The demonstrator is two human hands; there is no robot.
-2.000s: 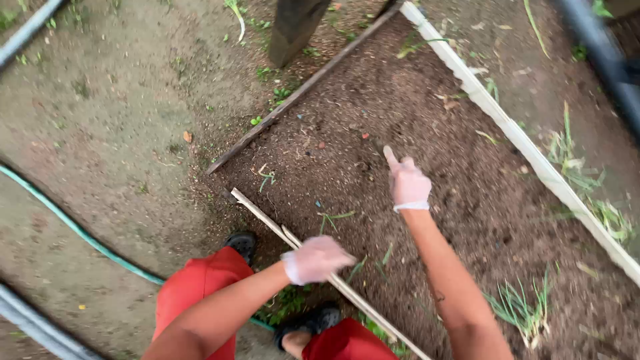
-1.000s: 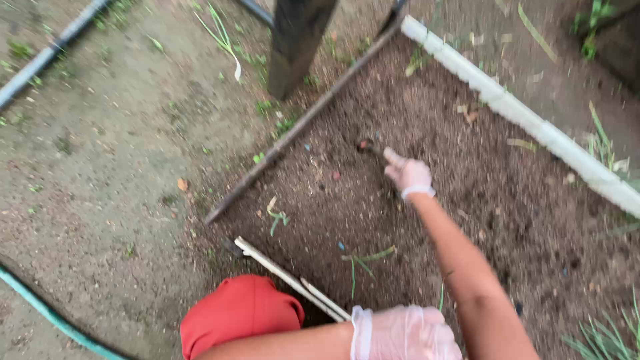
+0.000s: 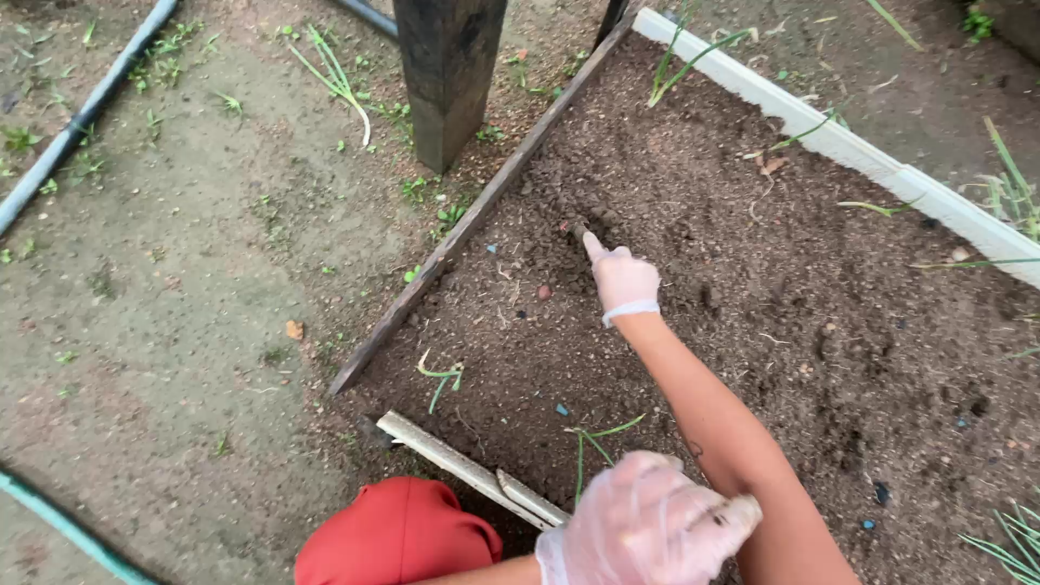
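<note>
My right hand (image 3: pixel 624 280), in a thin clear glove, reaches into the brown soil (image 3: pixel 715 211) of the garden bed, its index finger pointing down into loosened earth near the dark wooden edge board (image 3: pixel 487 199). The other fingers are curled. Nearer the camera, my left hand (image 3: pixel 650 524) is gloved too, its fingers bunched together with dirt on the fingertip; whether something small is inside cannot be seen. It is above the bed, beside my right forearm. A small green sprout (image 3: pixel 591 441) lies just beyond it. A reddish pebble (image 3: pixel 544 292) rests left of my right hand.
A dark wooden post (image 3: pixel 447 81) stands outside the bed. White edging (image 3: pixel 861 154) runs along the far right, and a pale split strip (image 3: pixel 467 467) borders the near side by my red-clothed knee (image 3: pixel 398 532). A green hose (image 3: pixel 69 528) and a grey pipe (image 3: pixel 89 106) lie at left.
My right index finger, earlier pointing over the soil, is now down in loosened earth. The view has moved closer to the bed.
</note>
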